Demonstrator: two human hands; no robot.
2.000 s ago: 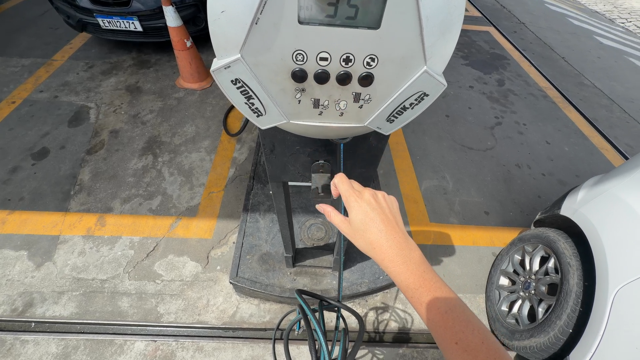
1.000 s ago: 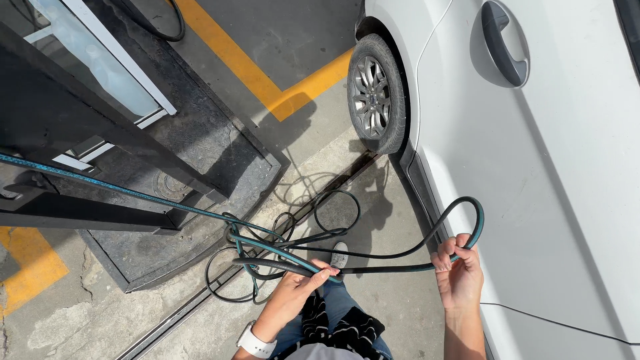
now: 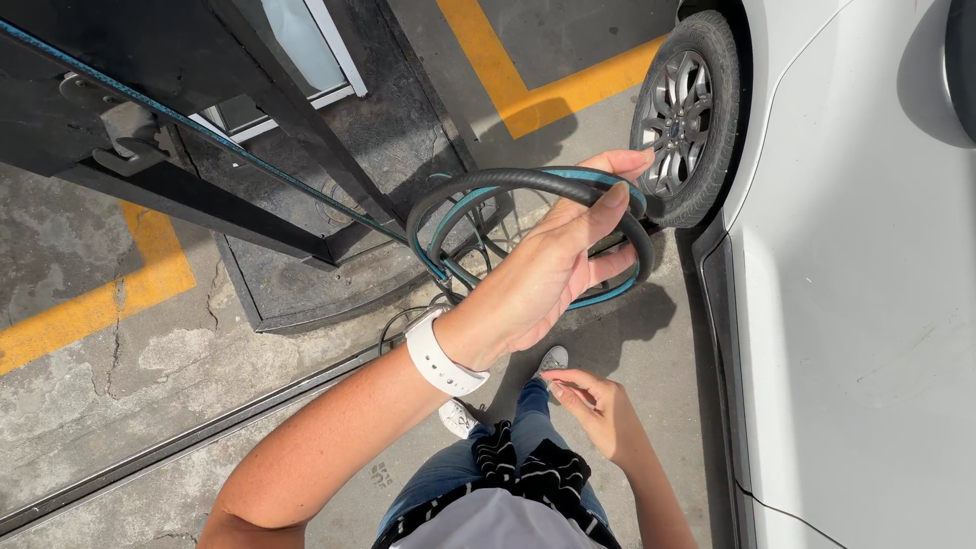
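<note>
Loops of a black air hose with a blue stripe (image 3: pixel 496 179) hang around my left hand (image 3: pixel 568 244), which wears a white watch band and has the coils between its thumb and fingers. Below and to the right, my right hand (image 3: pixel 595 415) is raised over my legs, its thumb and forefinger close together; no hose shows in it. From the coils the hose runs taut up to the left, across the black metal stand (image 3: pixel 252 61). On the stand sits a metal hook (image 3: pixel 130 152). More loops hang lower, partly hidden behind my left forearm.
A white car (image 3: pixel 862 305) stands close along the right side, its front wheel (image 3: pixel 679 122) near the hose coils. The stand's dark base (image 3: pixel 305 305) has a raised edge at the left. A narrow metal floor channel (image 3: pixel 191 442) crosses the concrete beside my feet.
A second ago both hands held the hose spread apart; now it is looped in my left hand, and my right hand has let go and is lower. Two seconds ago one hand was by the stand's hook.
</note>
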